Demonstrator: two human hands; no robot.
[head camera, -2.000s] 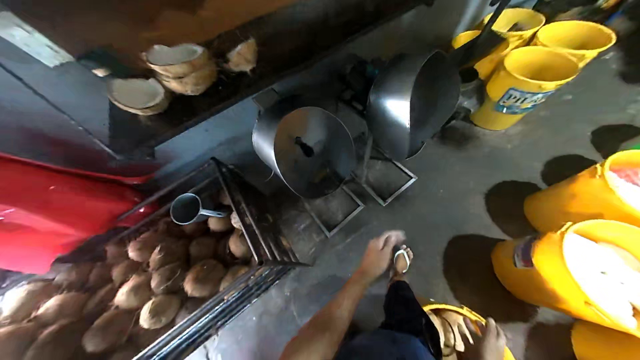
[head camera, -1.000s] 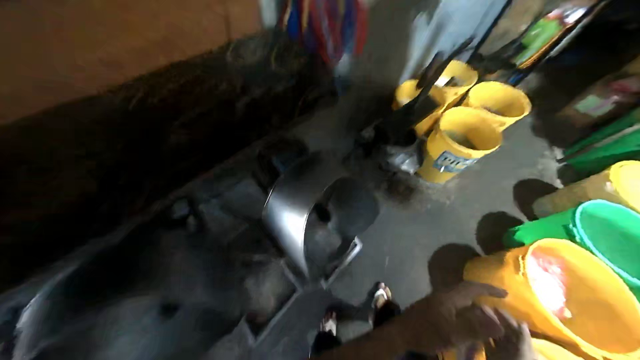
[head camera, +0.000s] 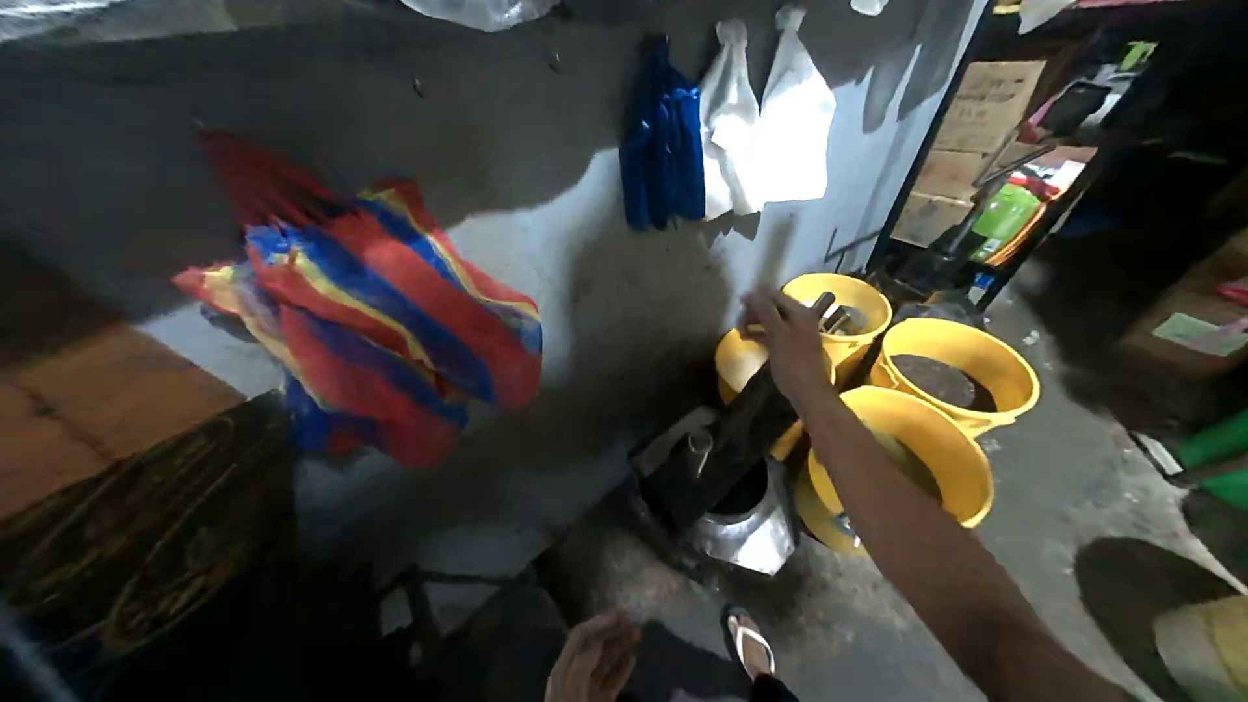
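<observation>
My right hand (head camera: 783, 331) reaches out over the yellow buckets near the wall, its fingers bent at the top end of a dark machine part (head camera: 756, 409); whether they grip it cannot be made out. Below that part is a shiny metal housing (head camera: 751, 546). A yellow bucket (head camera: 882, 292) holding tool handles stands beside my hand, and my forearm crosses in front of another yellow bucket (head camera: 965, 487). My left hand (head camera: 595, 655) is low in the view, with its fingers slightly bent and no object visible in it.
A striped plastic bag (head camera: 390, 322), a blue bag (head camera: 663, 146) and white bags (head camera: 795, 127) hang on the wall. One more yellow bucket (head camera: 1014, 375) stands to the right. Cardboard boxes (head camera: 985, 107) are stacked behind. My sandalled foot (head camera: 749, 643) is on the floor.
The view has turned strongly toward the wall and its hanging bags. My right hand, earlier near the left hand by the orange-yellow tubs, now extends over the buckets by the wall.
</observation>
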